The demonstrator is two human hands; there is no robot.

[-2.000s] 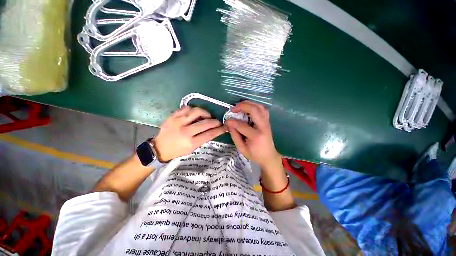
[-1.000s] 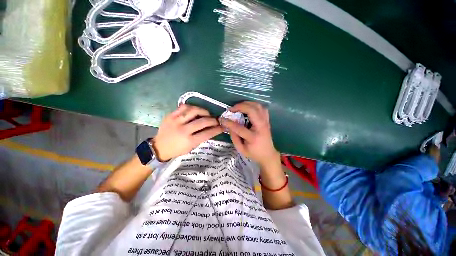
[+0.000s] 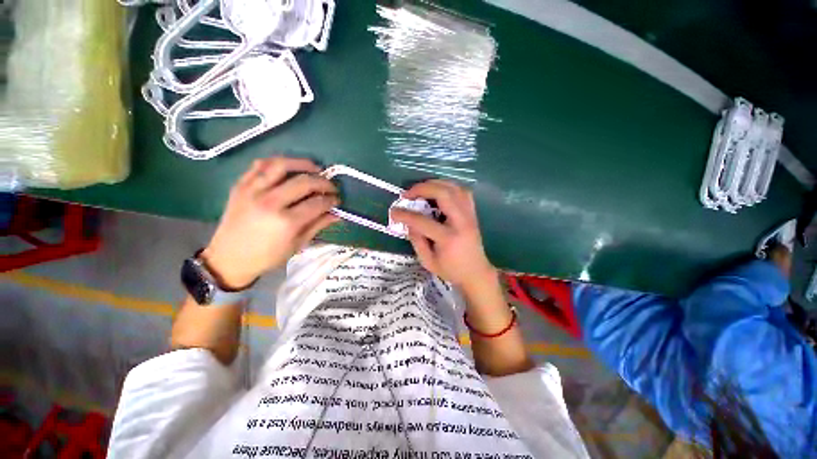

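A white plastic loop frame point(image 3: 369, 177) lies across between my two hands near the table's front edge. My left hand point(image 3: 273, 213) is at its narrow end, with fingertips closed on it. My right hand point(image 3: 448, 231) grips the round disc end, and its fingers cover part of the disc. Whether a thin strip is in my fingers is too small to tell. A loose pile of thin clear strips point(image 3: 436, 85) lies on the table beyond my hands.
Overlapping white loop parts point(image 3: 273, 90) lie beyond my left hand. A film-wrapped yellowish bundle point(image 3: 76, 99) is at far left. More loop parts point(image 3: 742, 160) stand at far right, near a person in blue point(image 3: 708, 350). The tabletop point(image 3: 573, 170) is green.
My left hand has moved left from beside the disc end to the loop's narrow end, uncovering more of the frame. My right hand stays at the disc end.
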